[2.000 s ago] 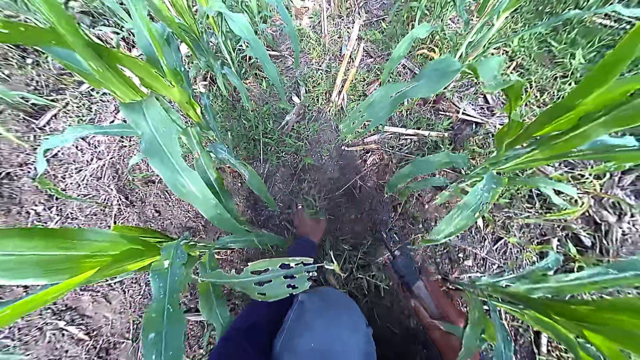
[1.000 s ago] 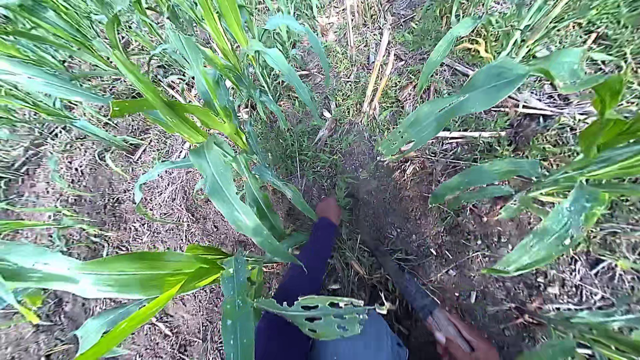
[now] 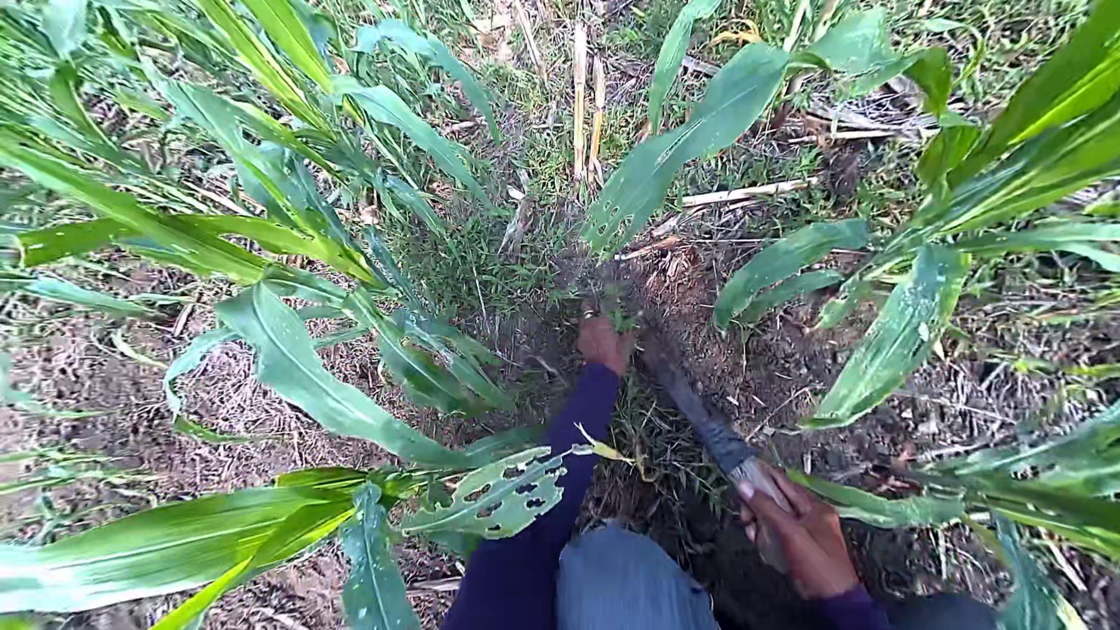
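Observation:
My right hand (image 3: 801, 529) is closed around the pale handle of a long hand tool (image 3: 696, 411), at the lower right. The tool's dark shaft slants up and left to the soil, where its far end is blurred. Just left of that end, my left hand (image 3: 604, 344) reaches down to small green weeds (image 3: 619, 306) at the ground. Its fingertips are hidden, so whether it grips them does not show. Loose dark soil (image 3: 656, 350) lies around the tool's end.
Leafy maize plants (image 3: 306, 367) rise on the left, and more maize (image 3: 910, 324) stands on the right. A leaf with holes (image 3: 499, 494) crosses over my left sleeve. Dry stalks (image 3: 579, 105) lie on the ground ahead. My knee (image 3: 630, 577) is at the bottom.
My left hand has moved forward along the ground from its earlier place near the perforated leaf. My right hand still holds the tool. The view has shifted.

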